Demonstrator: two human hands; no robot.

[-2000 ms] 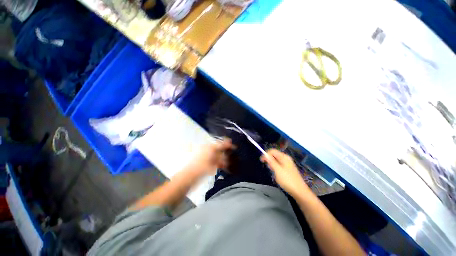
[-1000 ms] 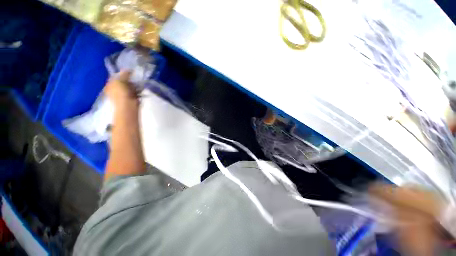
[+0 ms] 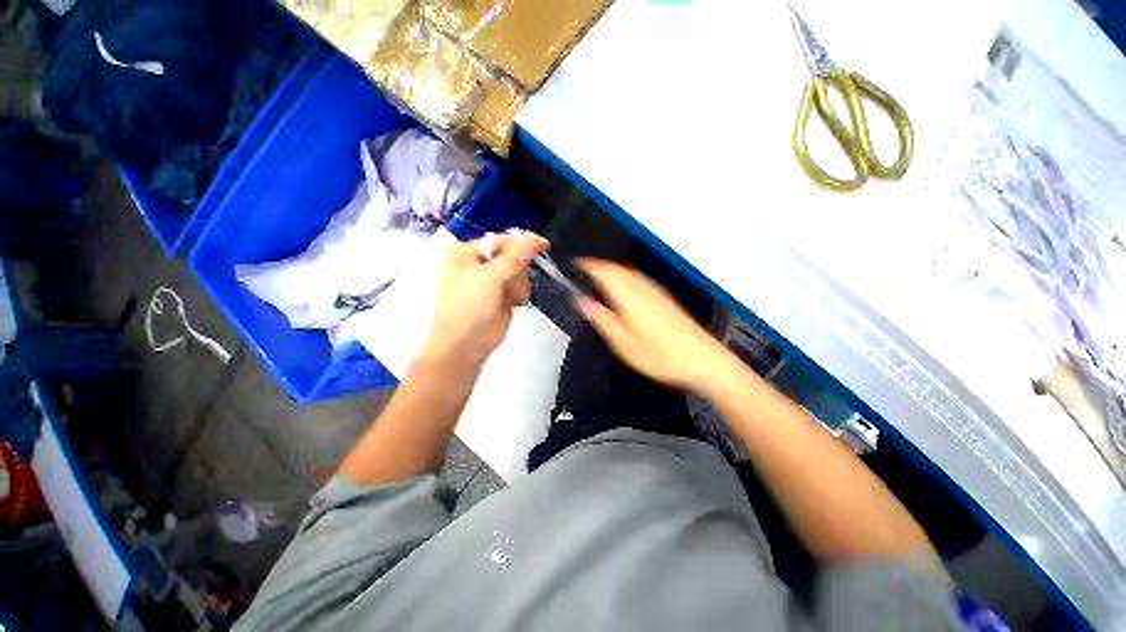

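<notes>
My left hand point(image 3: 485, 286) is raised over the white board, its fingers closed on a white drawcord point(image 3: 558, 279). A short pale end shows at its fingertips. My right hand point(image 3: 636, 315) is just to the right, slightly blurred, with its fingers at the other end of this short stretch of cord. The rest of the cord is hidden by the hands or lost against the dark lap. A loose bundle of pale lilac-white cords point(image 3: 1031, 228) lies at the right of the table.
Gold-handled scissors point(image 3: 852, 130) lie on the white table point(image 3: 692, 136). A clear ruler point(image 3: 914, 370) runs along its edge. Taped cardboard point(image 3: 494, 62) is at the table's left end. A blue bin point(image 3: 266, 364) holds white cloth point(image 3: 315, 266). A white board point(image 3: 512, 395) is beside the lap.
My left hand has come back from the cloth in the bin. My right hand has moved in from the lower right to meet it. The long loose cords across the lap no longer show.
</notes>
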